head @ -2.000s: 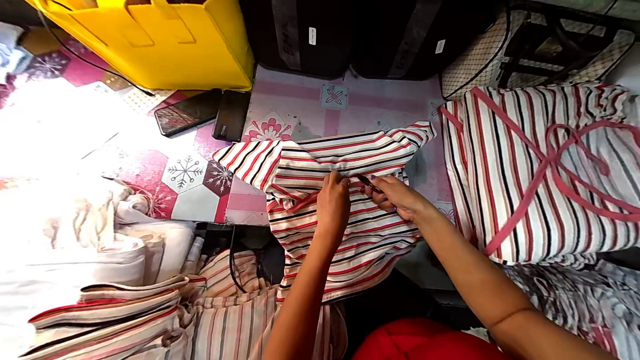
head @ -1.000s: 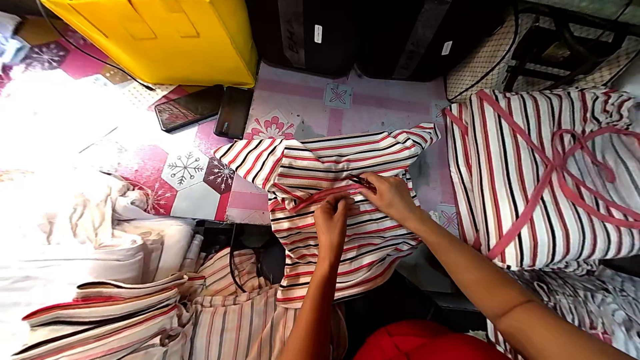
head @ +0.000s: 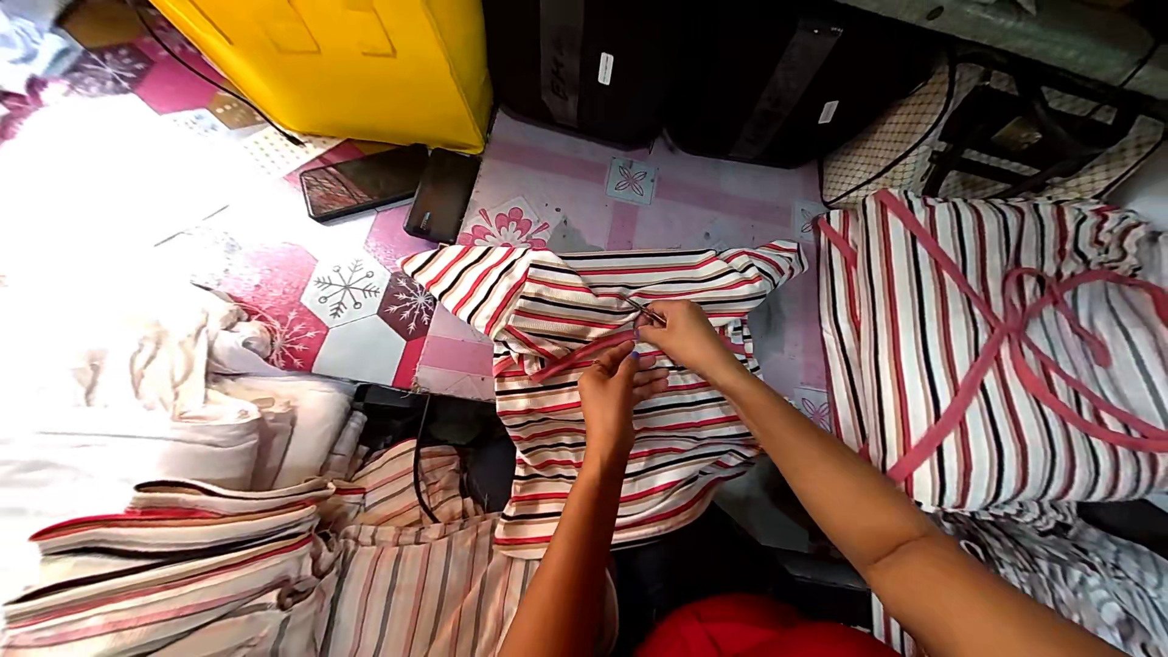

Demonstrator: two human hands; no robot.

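A small striped knit garment [head: 630,447] in white, red, black and tan lies across the table edge in front of me, its lower part hanging over. A pink-red strip [head: 584,356] crosses its middle. My right hand [head: 680,333] is closed on a small dark metal tool [head: 646,313], perhaps thread snips, with the tip pointing up-left over the fabric. My left hand [head: 618,381] is just below and left of it, thumb and index finger together near the strip's edge, other fingers spread. Whether they pinch a thread or the cloth is too small to tell.
A folded striped garment with pink ties [head: 1004,328] lies at right. Two phones [head: 365,181] [head: 443,193] rest beside a yellow bag [head: 365,64]. Black bags [head: 712,82] stand at the back. Stacks of striped cloth [head: 182,557] and cream cloth [head: 137,438] are at left.
My left hand has moved right, away from the pink-red strip it was touching, and its fingers have spread. The right hand with the tool stays over the garment's middle.
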